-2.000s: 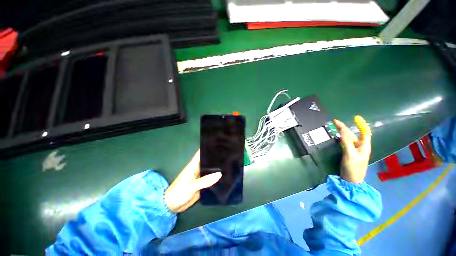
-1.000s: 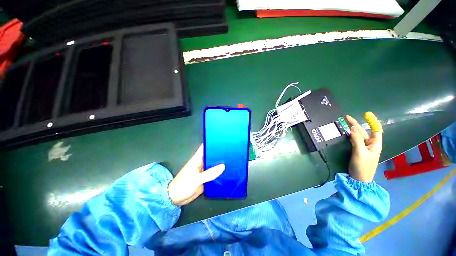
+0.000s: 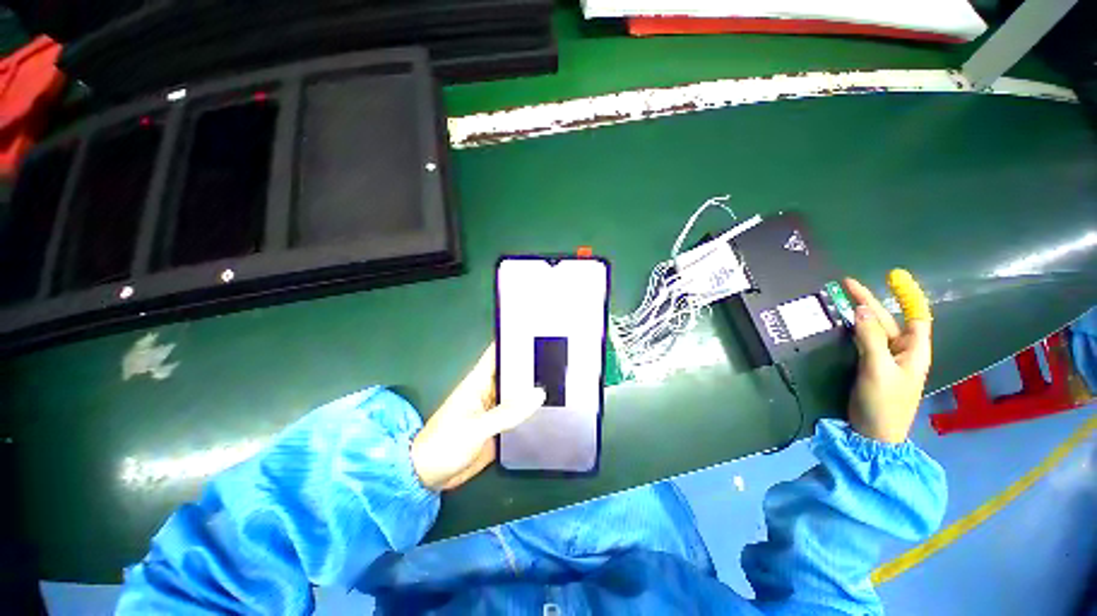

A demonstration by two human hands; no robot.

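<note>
My left hand (image 3: 463, 433) holds a phone screen (image 3: 552, 313) upright by its left edge, thumb across the front. The screen is lit white with a dark rectangle in the middle and a small red tab at the top. White wires (image 3: 659, 315) run from a green adapter board (image 3: 615, 363), partly hidden behind the screen, to the black test box (image 3: 770, 271). My right hand (image 3: 890, 361) is at the box's right edge, thumb and a finger on the small green button patch (image 3: 837, 297); another finger wears a yellow cot.
A black foam tray (image 3: 442, 181) with phone-sized slots lies left, its right slot without a screen. Stacked foam trays (image 3: 493, 36) stand behind it. White sheets (image 3: 818, 15) lie at the rear right. A thin black cable (image 3: 796, 409) leaves the box. A red stool (image 3: 998, 391) stands beyond the bench.
The screen has gone from dark to blue to white with a dark rectangle. My left hand still holds it; my right fingers have come onto the green buttons.
</note>
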